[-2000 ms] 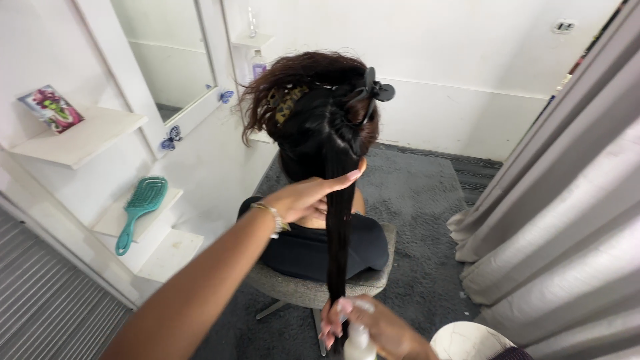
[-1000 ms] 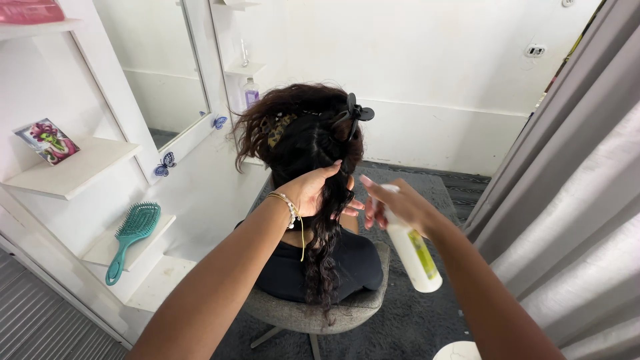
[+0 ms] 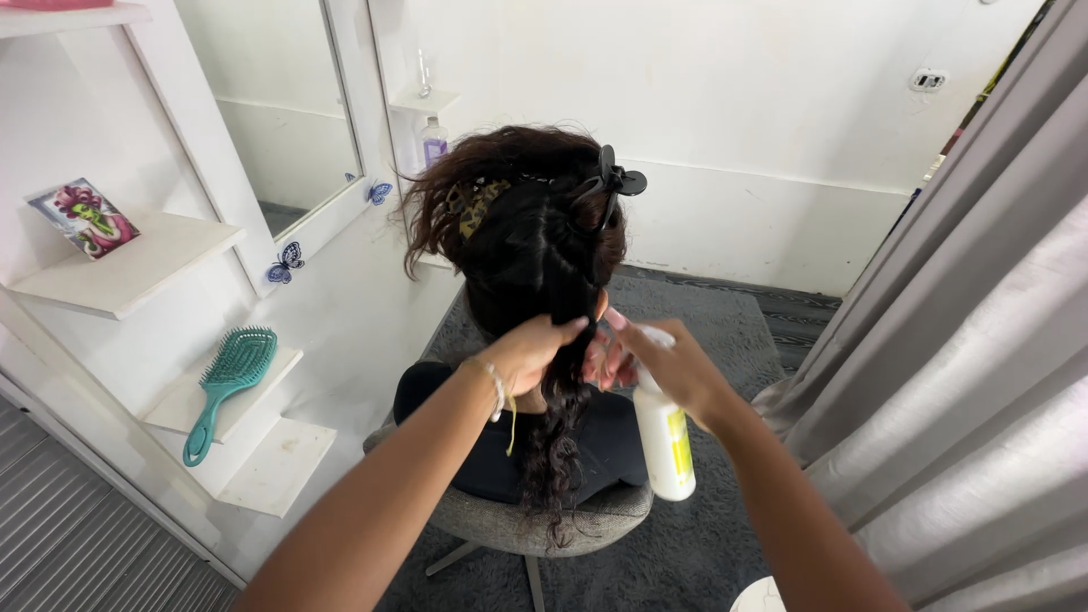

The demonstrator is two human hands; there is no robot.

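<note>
A person with dark hair sits facing away on a grey upholstered chair [image 3: 544,520]. My left hand [image 3: 529,350] grips a lock of dark hair [image 3: 557,425] near the nape, its curly end hanging down the person's back. Close on the right, my right hand [image 3: 659,361] holds a white spray bottle [image 3: 667,442], tilted, with its fingers beside the same lock. A black hair clip [image 3: 614,183] fastens hair at the upper right of the head, and a leopard-pattern claw clip [image 3: 476,204] sits at the upper left.
On the left wall, small white shelves bear a teal hairbrush [image 3: 236,361] and a colourful picture card [image 3: 83,218]. A bottle with purple liquid [image 3: 434,143] stands near the mirror [image 3: 276,102]. Grey curtains [image 3: 960,365] hang at the right, and a white round top [image 3: 759,597] shows below.
Two seconds ago the lock hung straight with my right hand low on it; now its end is curly and my right hand is up by the nape with the bottle.
</note>
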